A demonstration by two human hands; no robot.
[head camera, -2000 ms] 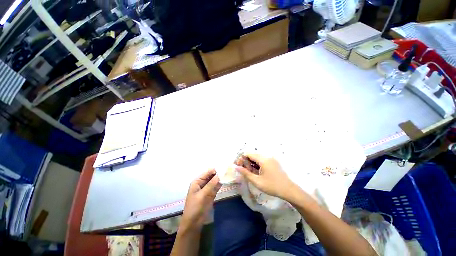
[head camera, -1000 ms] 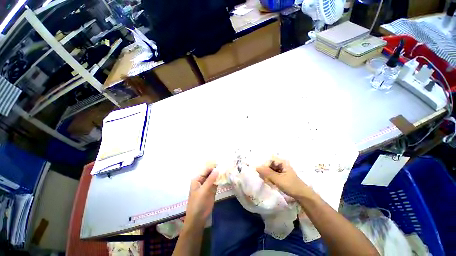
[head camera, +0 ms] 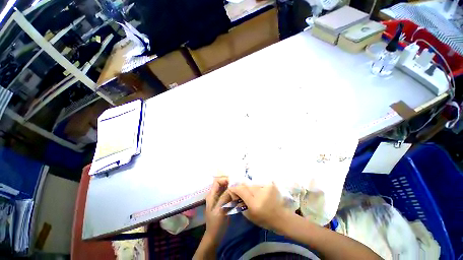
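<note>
A cream garment with small scattered flowers [head camera: 331, 158] lies on the white table, its near edge draped over the table edge. Overexposure hides much of its outline. My right hand [head camera: 261, 203] is closed around small dark thread snips [head camera: 236, 206], whose bright metal tips point left towards my left hand. My left hand [head camera: 217, 203] is upright, its fingers bent and touching or nearly touching my right fingertips. Whether cloth or thread is between its fingertips cannot be made out.
A clipboard with papers [head camera: 118, 134] lies at left. A measuring tape [head camera: 170, 202] runs along the near edge. Card blocks [head camera: 350, 30], a clear bottle [head camera: 384, 62] and a power strip [head camera: 424, 71] stand far right. A blue basket [head camera: 406, 190] with garments is below right.
My hands have come together and lower, near the table edge. The snips now show in my right hand. The bunched cloth between my hands and over my lap is no longer seen there.
</note>
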